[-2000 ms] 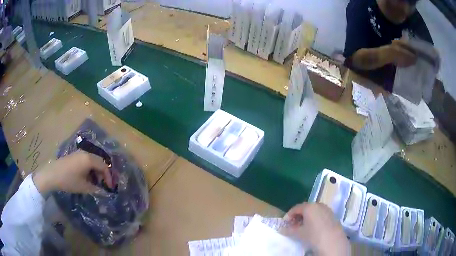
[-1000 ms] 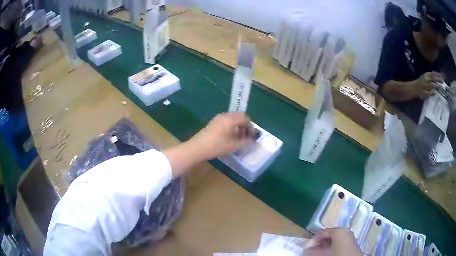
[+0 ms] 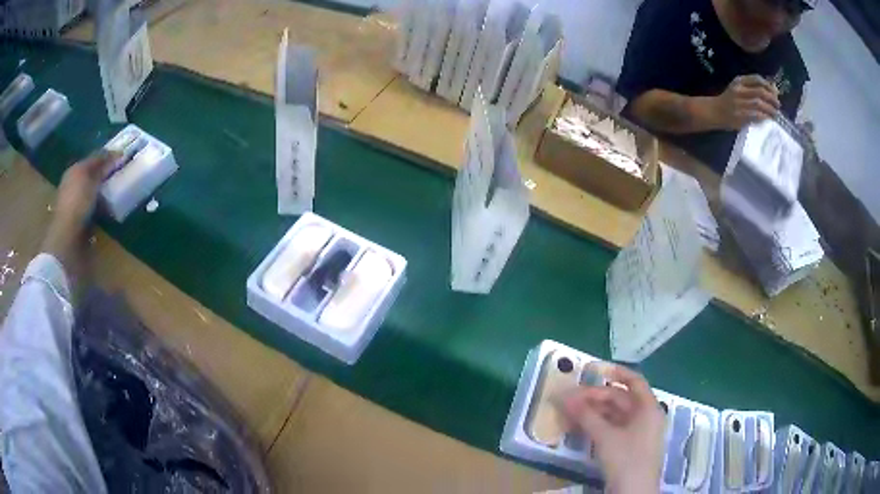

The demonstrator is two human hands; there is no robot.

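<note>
My left hand reaches to the upper left, its fingers at the near edge of a white tray on the belt. A second white tray sits mid-belt, with two pale rounded pieces in its side slots and a black bundle in its middle slot. My right hand is over a third tray at the lower right, which holds a beige unit with a black spot. Its fingertips are drawn together, slightly blurred; whether they hold something small cannot be told.
A crumpled dark parts bag lies at the near left. Printed cards stand upright along the green belt. More trays line up at the lower right. Across the belt are a brown box and a person handling white boxes.
My left hand went from the bag to the middle tray, then to the tray further left. A black bundle now shows in the middle tray. My right hand moved from the paper sheets onto the right tray.
</note>
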